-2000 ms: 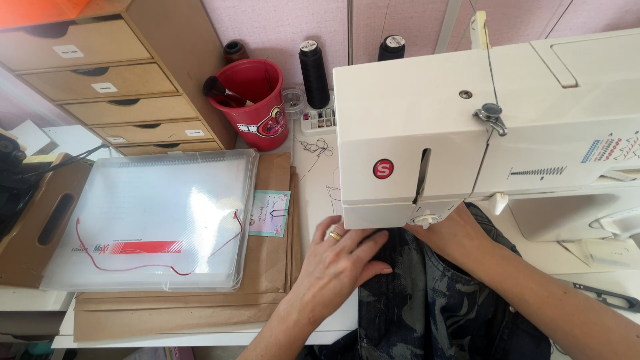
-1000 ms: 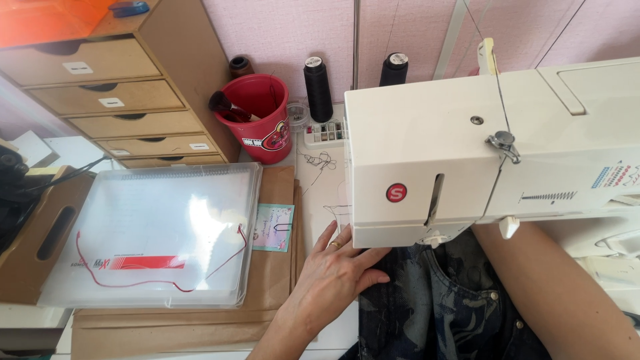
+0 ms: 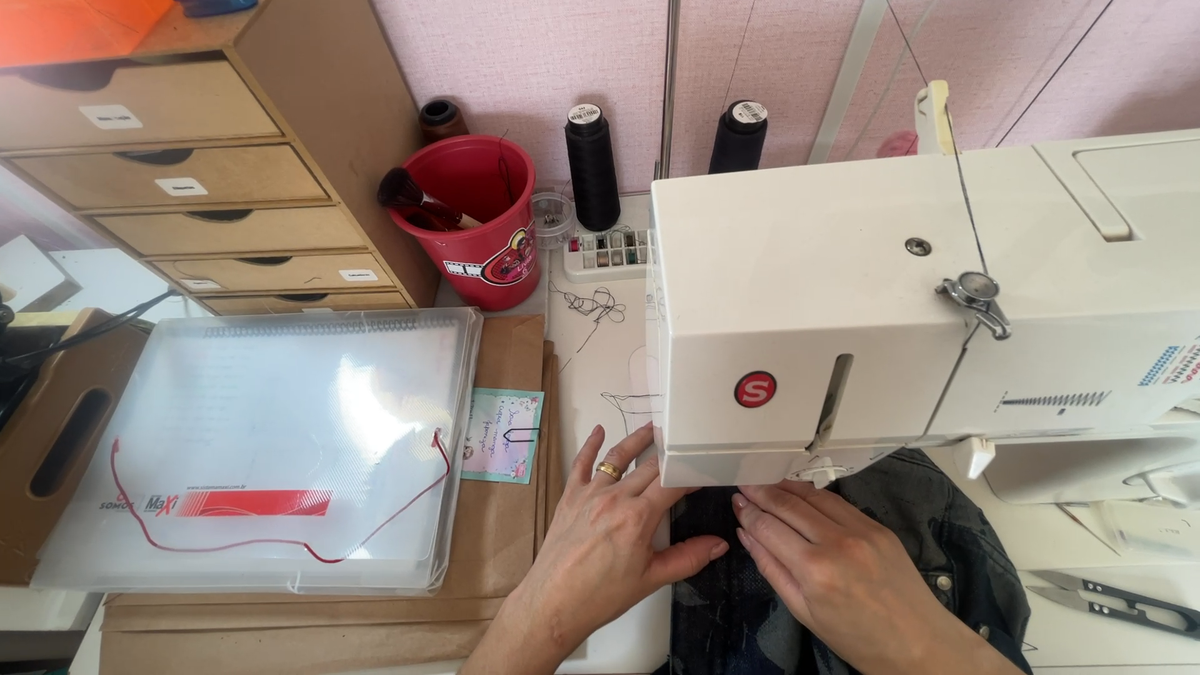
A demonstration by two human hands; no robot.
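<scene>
A white sewing machine (image 3: 816, 281) with a round red emblem stands over a dark camouflage-patterned garment (image 3: 741, 609) with metal buttons. My left hand (image 3: 619, 525), with a gold ring, lies spread at the garment's left edge, its fingertips partly behind the machine head and its thumb on the dark cloth. Flat on the cloth, just below the machine head, rests my right hand (image 3: 834, 553), fingers close together. The needle and presser foot are hidden behind the machine head. Black-handled thread snips (image 3: 1116, 600) lie to the right of the garment.
A clear plastic folder (image 3: 272, 441) lies on brown paper (image 3: 506, 544) at left, below a small drawer cabinet (image 3: 187, 178). Behind are a red cup (image 3: 478, 244), black thread cones (image 3: 592, 173), a bobbin tray (image 3: 609, 258) and loose thread (image 3: 595, 305).
My right hand, hidden behind the machine head a second ago, now shows on the cloth in front of it. My left hand stays at the garment's left edge.
</scene>
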